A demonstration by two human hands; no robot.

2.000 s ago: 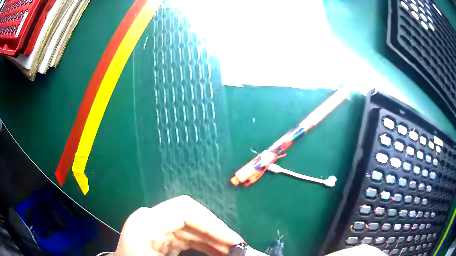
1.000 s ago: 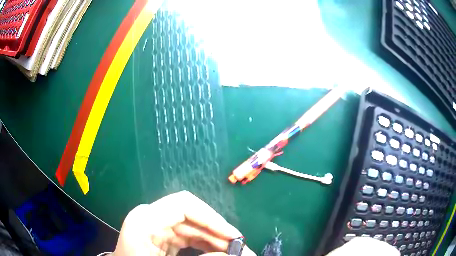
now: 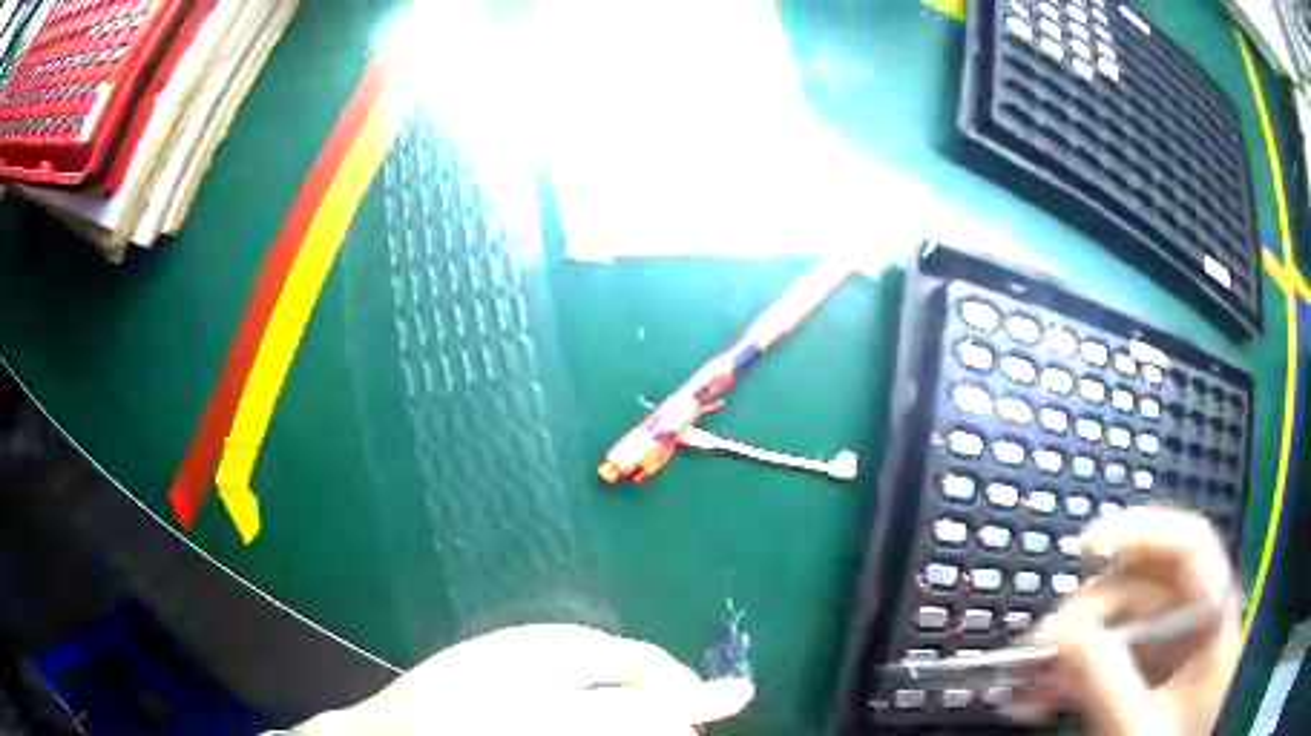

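Note:
My left hand (image 3: 575, 684) lies at the bottom edge, cut off by the frame, its fingers curled together. Whether it holds anything cannot be seen. My right hand (image 3: 1150, 618), blurred, is over the near black tray (image 3: 894, 431) and holds silver tweezers (image 3: 971, 664). The tweezers point left across the tray's lower rows; whether their tips hold a part cannot be told. Small silver components (image 3: 962, 488) sit in many pockets of this tray. A dark crinkled scrap tuft (image 3: 730, 650) lies beside my left fingertips.
A clear die-cut sheet (image 3: 467, 331) lies on the green mat. A pen (image 3: 669, 431) and white swab (image 3: 776, 456) touch beside it. A glaring white sheet (image 3: 676, 144) and second black tray (image 3: 1150, 158) are farther off. Red-yellow tape (image 3: 288, 309) and a red tray (image 3: 72, 115) are left.
The view has shifted right. My right hand has come over the near tray with tweezers. The dark component earlier at my left fingertips is no longer visible.

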